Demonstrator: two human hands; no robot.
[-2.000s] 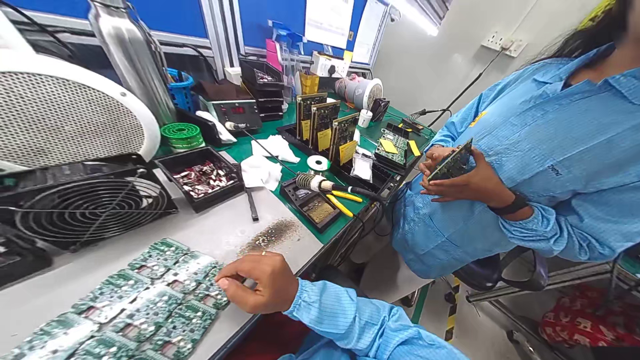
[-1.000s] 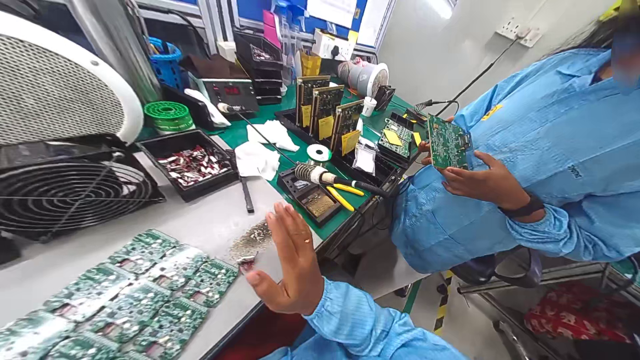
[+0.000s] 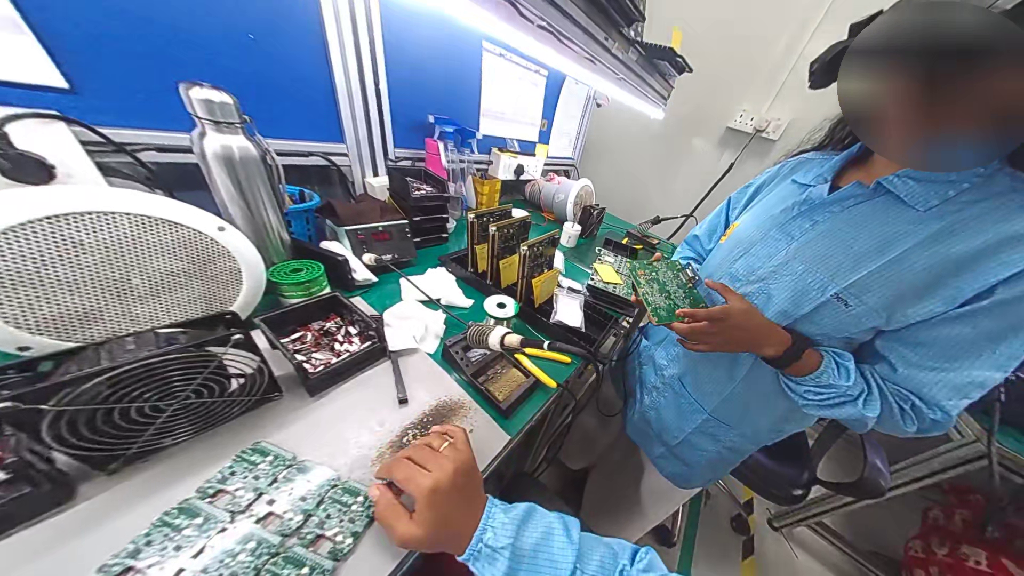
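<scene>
My right hand (image 3: 436, 490), with a ring on one finger and a blue sleeve, rests at the front edge of the white work surface. Between its curled fingers shows a small dark and silvery piece (image 3: 398, 494), too small to name. Just left of the hand lies a panel of green circuit boards (image 3: 272, 508). Small loose particles (image 3: 436, 424) are scattered beyond the fingers. My left hand is out of view. A black tray of small red and silver components (image 3: 328, 342) stands behind the boards, with a dark slim tool (image 3: 398, 378) beside it.
A black fan with a wire guard (image 3: 160, 400) stands at left. Soldering iron (image 3: 492, 338), yellow-handled cutters (image 3: 540, 364), solder spool (image 3: 501, 306) and upright boards (image 3: 508, 252) sit on the green mat. At right, a co-worker in a blue smock (image 3: 720, 384) holds a green circuit board (image 3: 668, 292).
My right hand has gone from raised with fingers extended to lowered and curled near the board panel. The co-worker's board, seen edge-on at first, now shows its green face. The view has tilted up.
</scene>
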